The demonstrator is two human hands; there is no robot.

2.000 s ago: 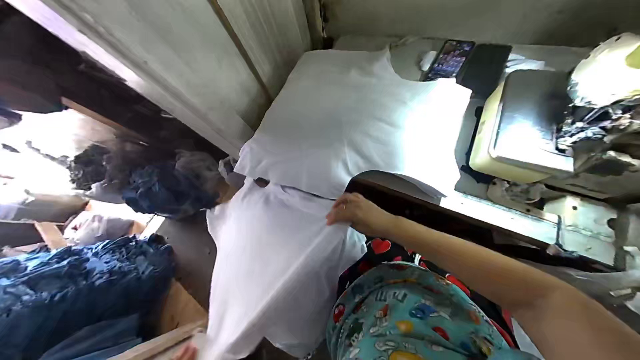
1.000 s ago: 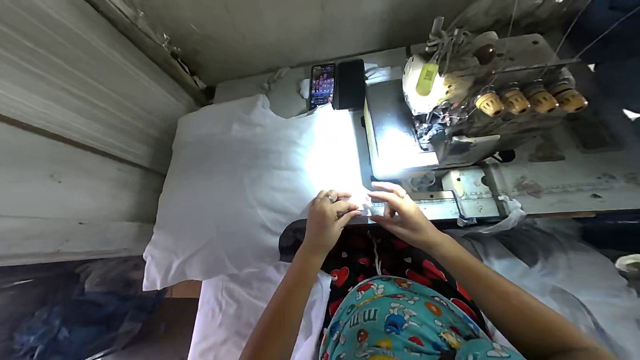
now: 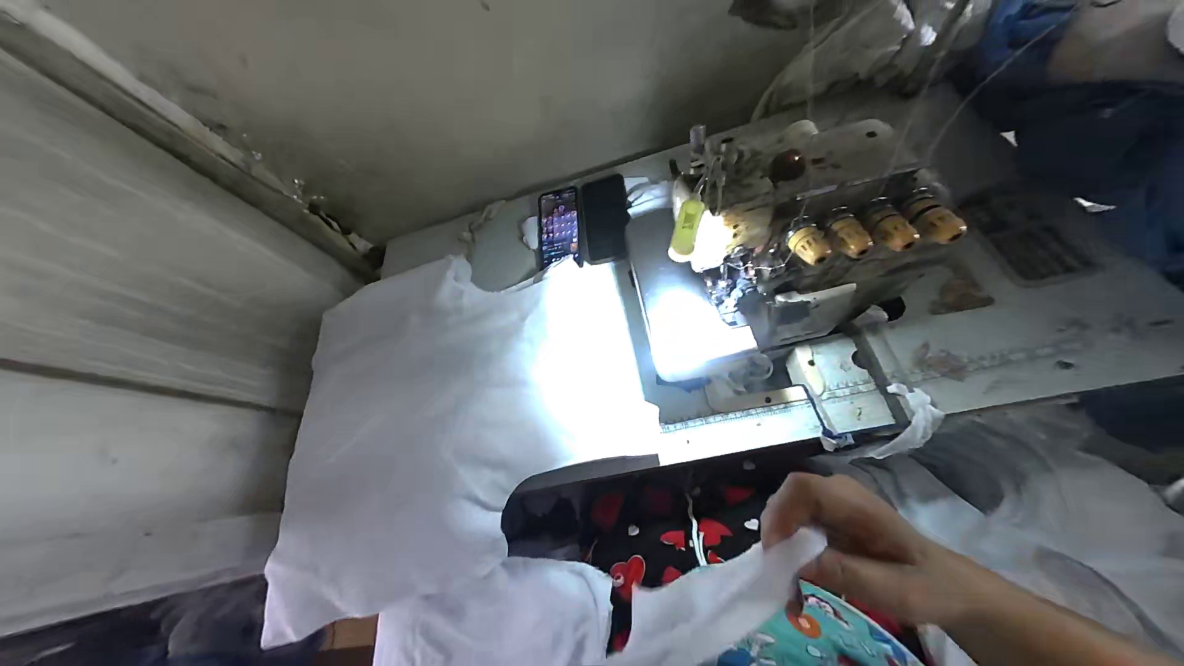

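My right hand (image 3: 856, 546) pinches the end of a white fabric piece (image 3: 712, 597) between thumb and fingers, over my lap. The fabric runs down to the bottom edge. My left hand is out of view. A white cut garment panel (image 3: 416, 435) lies spread on the table to the left, its curved neckline edge at the top. More white cloth (image 3: 499, 615) hangs below it. Right of the panel stands an overlock sewing machine (image 3: 740, 268) with its lamp lit and several yellow tension dials (image 3: 869, 231).
A lit smartphone (image 3: 560, 227) and a dark flat object (image 3: 605, 218) lie behind the panel. A corrugated wall (image 3: 139, 277) borders the left. A white scrap (image 3: 916, 421) hangs at the table edge, with grey and white cloth (image 3: 1045, 518) below. Part of another person (image 3: 1091, 120) shows at upper right.
My right hand has moved from the table edge beside the machine toward my lap, with white fabric now in it. My left hand, at the table edge one second ago, has left view.
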